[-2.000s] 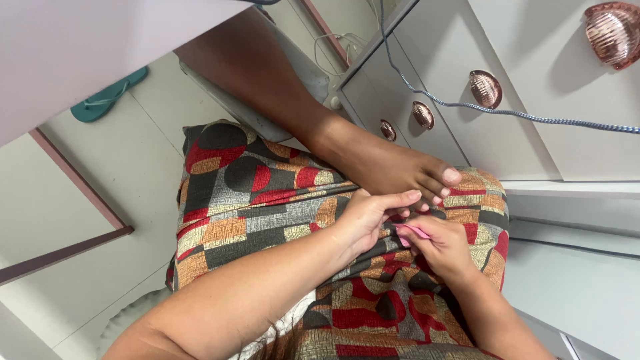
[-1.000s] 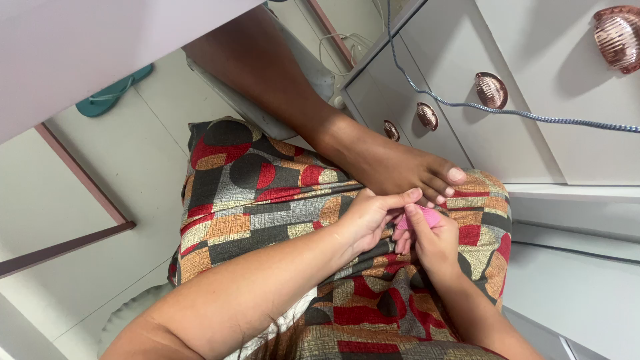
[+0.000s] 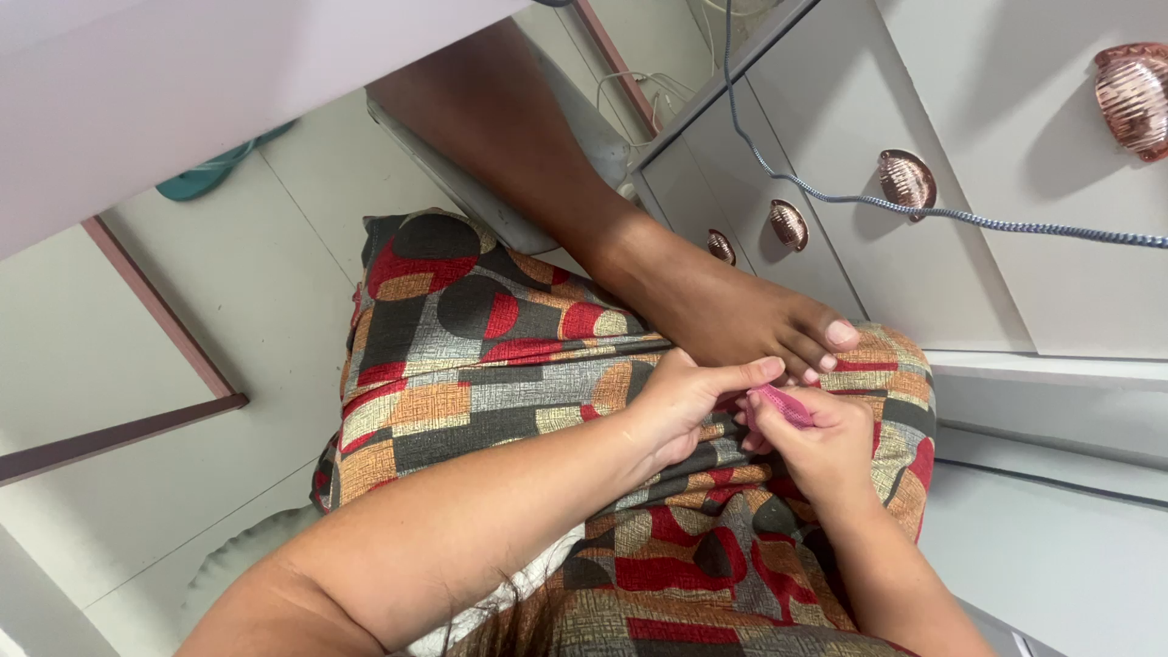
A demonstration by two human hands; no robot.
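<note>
Another person's bare foot (image 3: 721, 310) rests on the patterned cloth (image 3: 511, 392) over my lap, its toes pointing right and bearing light nail polish. My left hand (image 3: 698, 397) grips the outer edge of that foot by the small toes, thumb on top; its other fingers are partly hidden beneath. Between the thumb and fingers of my right hand (image 3: 812, 433) is a small pink object (image 3: 780, 407) with a textured face, perhaps a nail file or buffer. It lies close to the smallest toe; whether it touches the nail cannot be told.
White drawers (image 3: 839, 119) with copper-coloured shell handles (image 3: 906, 182) stand at the right, a braided cable (image 3: 821, 193) hanging across them. A pale tabletop edge (image 3: 274, 100) crosses the upper left. A teal flip-flop (image 3: 205, 175) lies on the tiled floor. A grey stool-like support (image 3: 511, 205) is under the leg.
My right hand has shifted and turned slightly at the small toes, with the pink object still between its fingers. My left hand and the foot have stayed about where they were.
</note>
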